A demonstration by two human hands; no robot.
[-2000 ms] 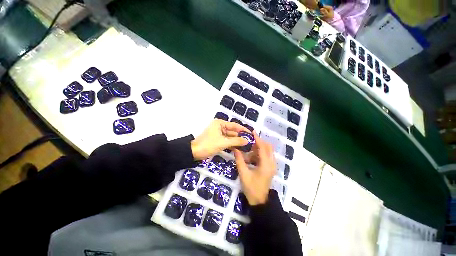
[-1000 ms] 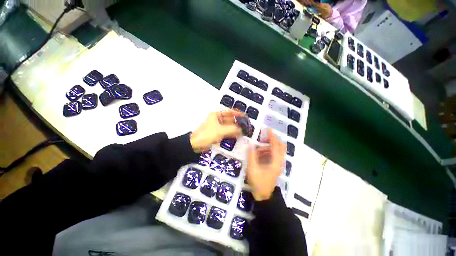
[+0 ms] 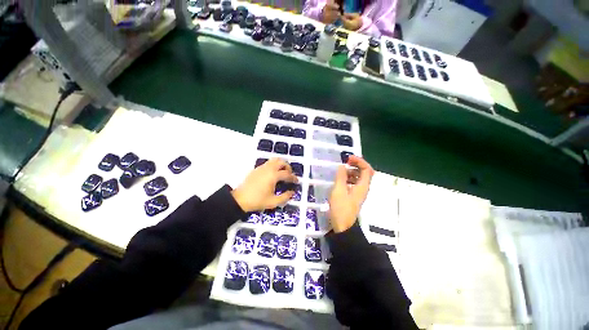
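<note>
A long white parts tray (image 3: 221, 291) holds rows of glossy black housings in two columns. Several pockets at the upper part of its right column show white without housings. My left hand (image 3: 266, 186) is over the left column, its fingertips on a black housing (image 3: 285, 187) at tray level; whether it grips it is hard to tell. My right hand (image 3: 349, 193) is raised over the tray's right edge, with thumb and index fingertips close together. Anything between them is too small to tell.
A loose group of black housings (image 3: 144, 169) lies on white paper at left. Dark strips (image 3: 382, 231) lie right of the tray. White ribbed trays (image 3: 549, 258) are at far right. Across the green strip (image 3: 213, 84) are more housings, another filled tray (image 3: 445, 84) and a person in pink sleeves.
The view has turned. The housing held up between my hands is no longer raised; my left hand is now down on the tray. My right hand has moved to the tray's right edge.
</note>
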